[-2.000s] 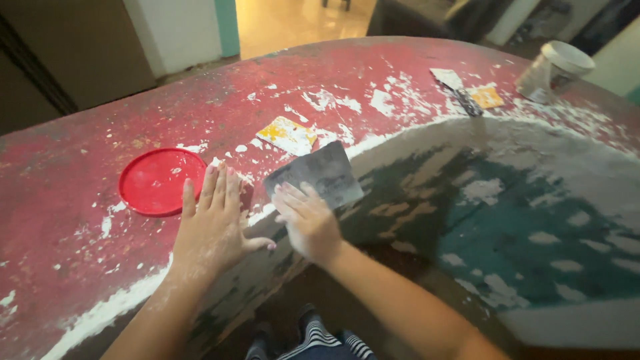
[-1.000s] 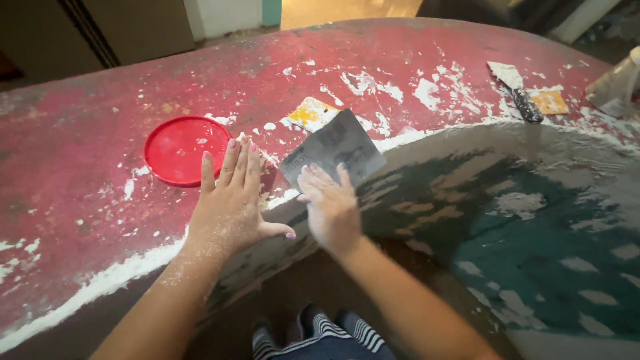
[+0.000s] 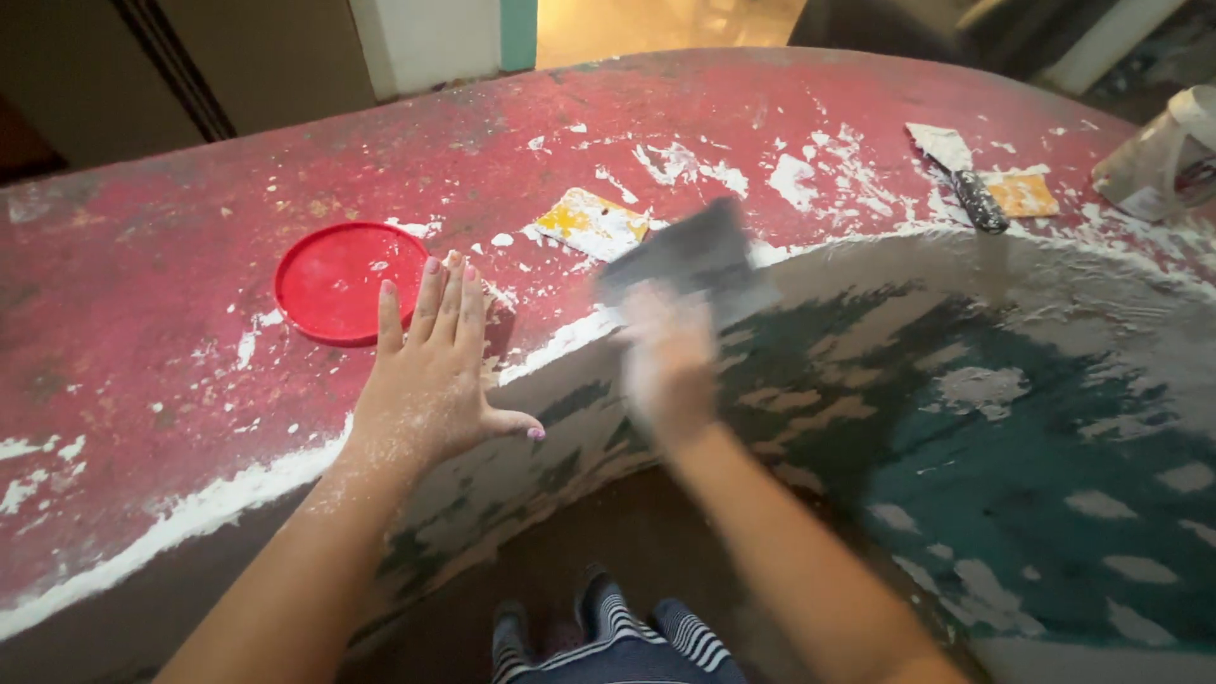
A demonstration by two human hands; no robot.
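My right hand, blurred, holds a dark gray sheet of sandpaper over the white-edged rim of a curved red surface. My left hand lies flat on that rim with its fingers spread and nothing in it, dusted with white powder. Its fingertips reach the right edge of a round red plastic lid. Just beyond the sheet lies a yellow plastic spreader coated in white filler. The curved side below the rim is dark green with gray filler patches.
Farther right on the red surface lie a putty knife with a black handle and an orange spreader. A smeared plastic tub lies tilted at the right edge. My legs in striped clothing show below.
My right hand and the gray sheet have shifted somewhat to the right along the rim, away from my left hand. The left hand stays beside the red lid.
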